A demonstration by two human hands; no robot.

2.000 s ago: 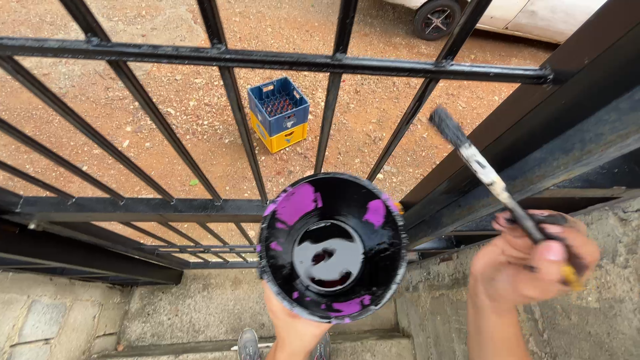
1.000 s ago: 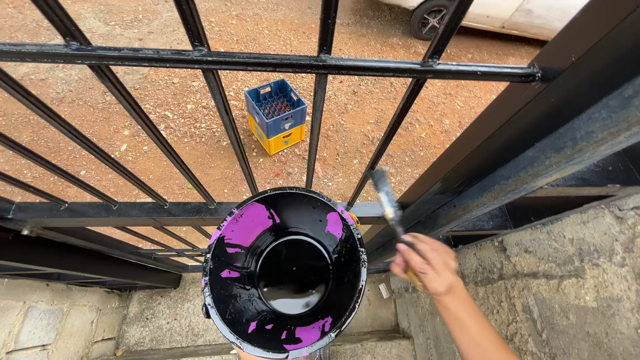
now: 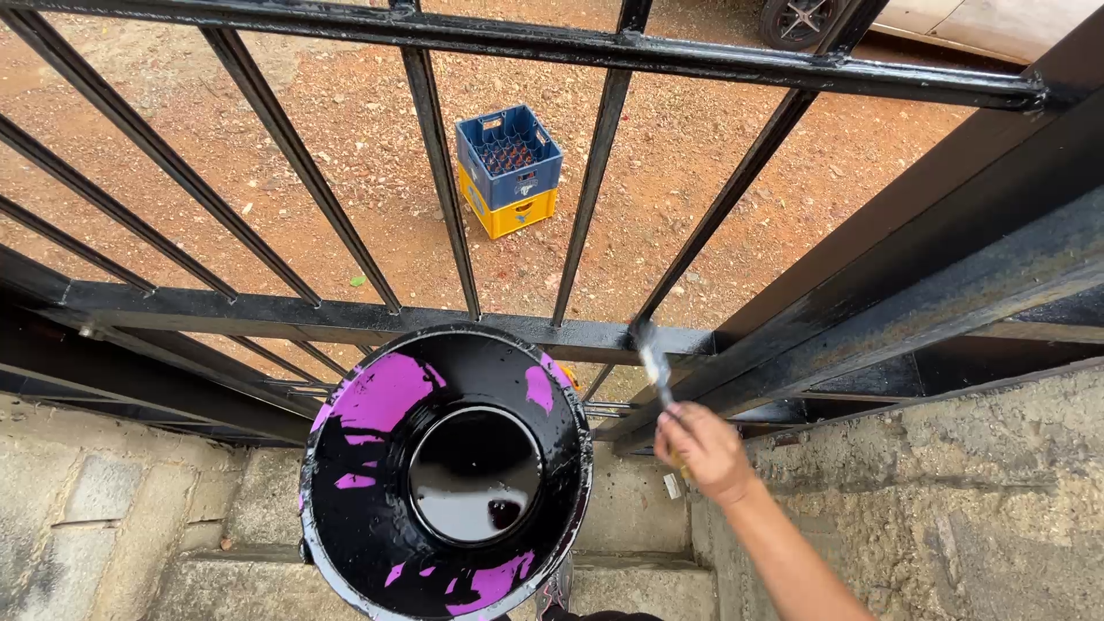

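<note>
My right hand [image 3: 705, 450] grips the handle of a paintbrush [image 3: 655, 369]. The brush's dark bristles are at the gate's lower rail [image 3: 595, 338], near the foot of an upright bar. A purple bucket [image 3: 379, 392], its inside largely coated in black, fills the lower middle of the view, with glossy black paint [image 3: 473, 474] at the bottom. My left hand is out of sight, hidden below the bucket or outside the frame. The black metal gate [image 3: 517, 39] has wet-looking bars.
Beyond the gate, a blue crate [image 3: 523, 181] is stacked on a yellow crate [image 3: 519, 216] on reddish gravel. A light-coloured vehicle [image 3: 975, 21] stands at top right. Concrete steps [image 3: 634, 509] lie below, between a block wall [image 3: 95, 492] and a rough wall [image 3: 931, 492].
The brush, raised at the right two seconds ago, has moved left and down to the lower rail with my right hand. My left hand, visible under the bucket earlier, is now hidden.
</note>
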